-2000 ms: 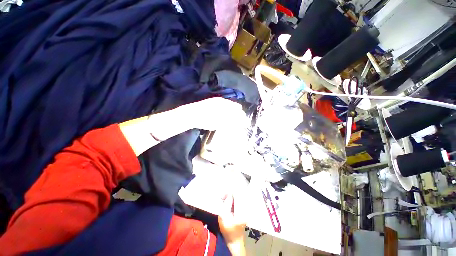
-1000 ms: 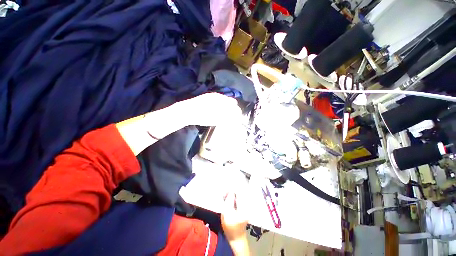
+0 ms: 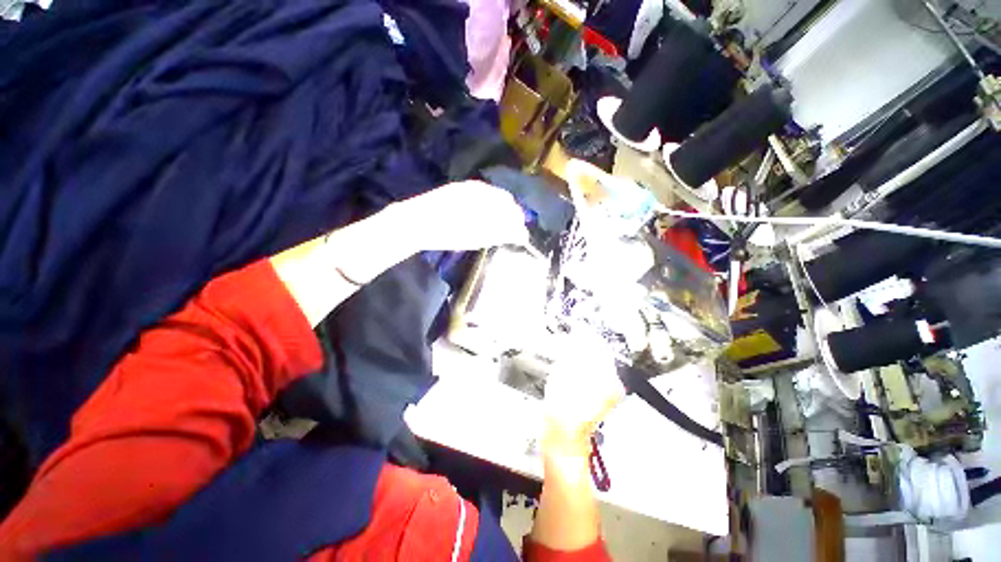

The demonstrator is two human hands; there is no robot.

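The overlock machine [image 3: 648,302] stands in strong glare on the white table [image 3: 659,472]. My left hand [image 3: 477,214] lies by the dark fabric piece [image 3: 384,329] left of the needle area, its fingers washed out by light. My right hand [image 3: 580,390] is over the table just in front of the machine, overexposed, so its fingers and anything in them cannot be made out. The red thread snips [image 3: 599,465] lie on the table beside my right wrist, partly hidden by it. A black strip [image 3: 675,408] runs from the machine to the table's edge.
A large navy fabric heap [image 3: 165,143] fills the left side. Black thread cones [image 3: 730,137] on white bases stand behind the machine. The white lamp arm [image 3: 834,222] crosses at the right. An open cardboard box [image 3: 535,104] is at the back.
My right hand has moved from the table's front edge up and forward to the machine front, now partly covering the snips. My left hand has shifted slightly up. The view has turned slightly.
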